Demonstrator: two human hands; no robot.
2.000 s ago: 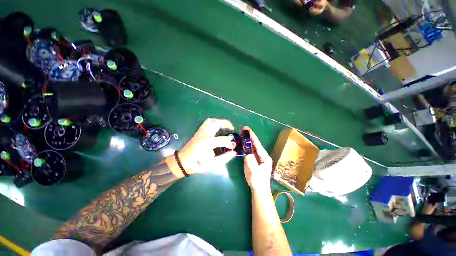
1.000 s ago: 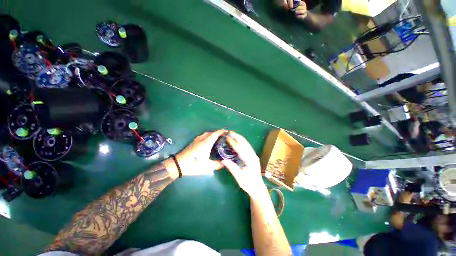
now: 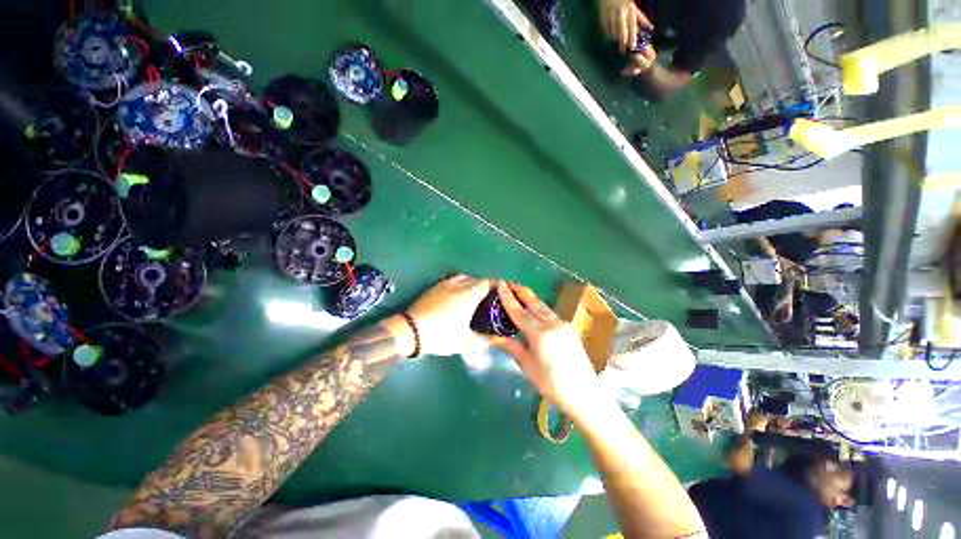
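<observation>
A small dark cylindrical housing (image 3: 492, 315) is held between both hands above the green bench. My left hand (image 3: 448, 314) grips its left side. My right hand (image 3: 537, 335) has its fingers over the housing's right side and top. The fingers hide much of the housing, and its inside cannot be made out. Black housings (image 3: 316, 250) with silvery-blue circuit boards (image 3: 165, 114) on red wires lie in a pile at the left. One board (image 3: 359, 292) lies nearest my left hand.
A tan cardboard box (image 3: 591, 319) is partly behind my right hand. A white container (image 3: 650, 356) and a tan ring (image 3: 552, 421) lie beside it. A single housing with its board (image 3: 356, 74) lies beyond the thin pale line. People work across the metal rail (image 3: 590, 110) and at lower right.
The view has turned, so the pile shows larger and further right. My right hand has closed over the housing, which both hands keep holding. My right forearm now slants and covers part of the box.
</observation>
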